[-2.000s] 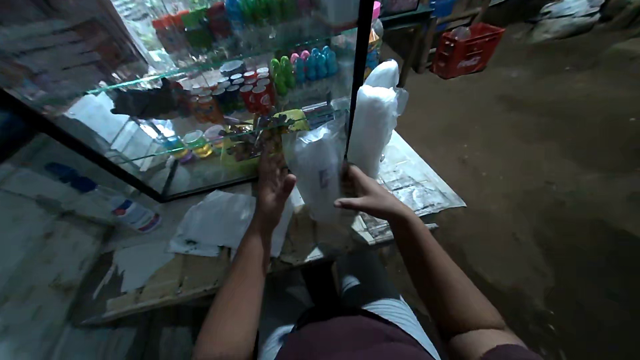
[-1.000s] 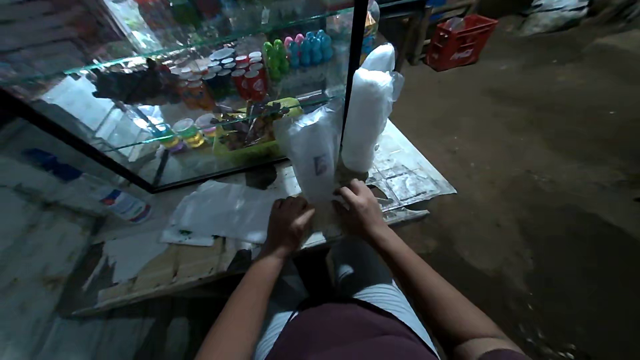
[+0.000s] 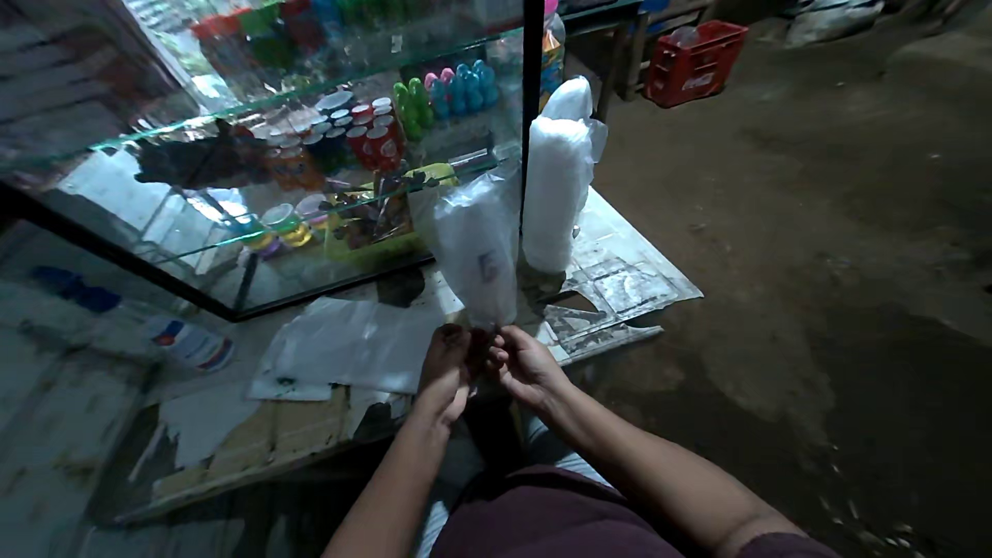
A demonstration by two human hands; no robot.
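Observation:
An upright clear plastic bag (image 3: 479, 252) with a dark printed mark stands between me and the glass case, its near end gathered at my fingers. My left hand (image 3: 446, 370) closes on that end from the left. Facing it, my right hand (image 3: 527, 364) pinches the same end, fingers curled. What lies inside the bag cannot be made out. Right of it stands a tall wrapped stack of white plastic (image 3: 556, 194), apart from my hands. Flat plastic bags (image 3: 353, 349) lie on the worn tabletop to the left.
A glass display case (image 3: 325, 298) with a black frame holds jars, small bottles and packets just beyond the bag. A plastic bottle with a blue top (image 3: 190, 341) is at the left. The worn tabletop (image 3: 635, 275) ends at the right; a red crate (image 3: 692, 68) sits on the floor.
Two seconds ago my hands were apart, on either side of the bag. They have come down and together at its near end.

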